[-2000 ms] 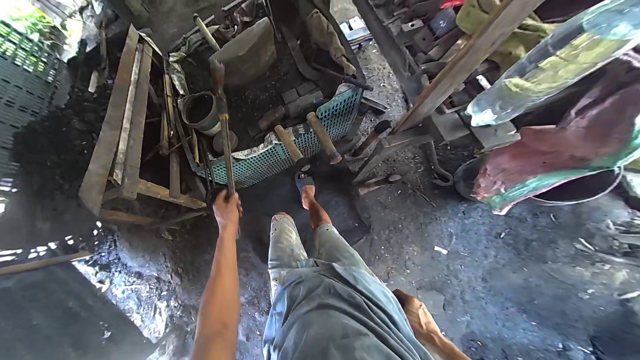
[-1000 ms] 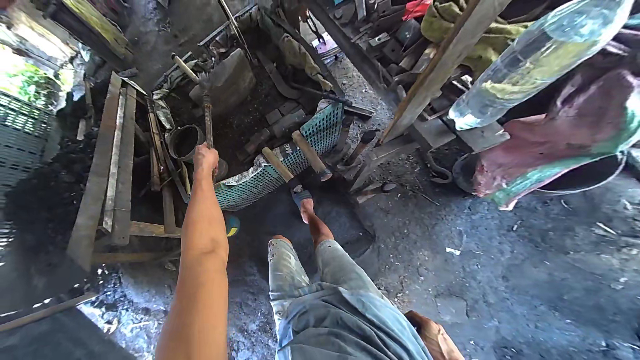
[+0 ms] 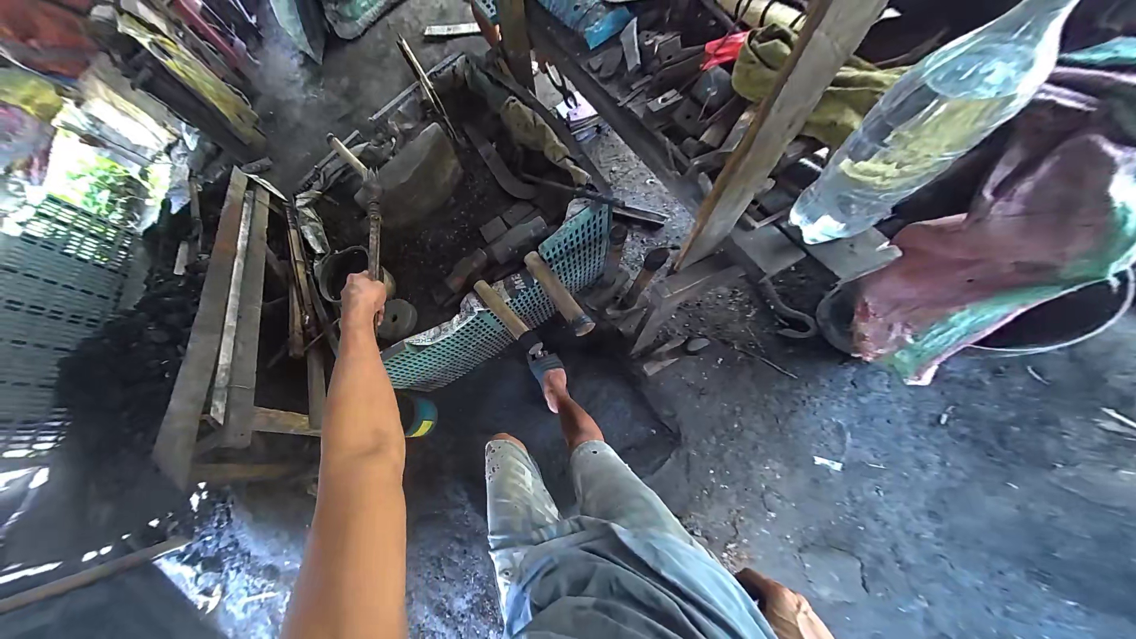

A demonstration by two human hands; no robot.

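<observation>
My left hand (image 3: 364,300) is closed around the near end of a long dark rod-like tool (image 3: 374,217), whose far end reaches over the dark bed of a forge-like pit. Just beyond that end lies a pale wooden handle (image 3: 347,153). A dark bucket (image 3: 342,273) sits beside the hand's left side. My right hand (image 3: 790,611) hangs low by my right hip, cut off by the frame's bottom edge; its fingers are mostly hidden. Two wooden handles (image 3: 502,310) (image 3: 557,293) lean over the green perforated plastic panel (image 3: 470,342) near my sandalled foot.
A wooden bench frame (image 3: 240,311) stands at the left. An upright wooden post (image 3: 772,133) and a hanging clear plastic bottle (image 3: 932,124) are at the right. A bucket (image 3: 1047,333) with a reddish cloth stands beyond them. Bricks (image 3: 519,238) lie within the pit.
My left arm has reached farther forward, carrying the long tool away from me over the pit. My right hand has stayed low by my hip. The view has shifted somewhat.
</observation>
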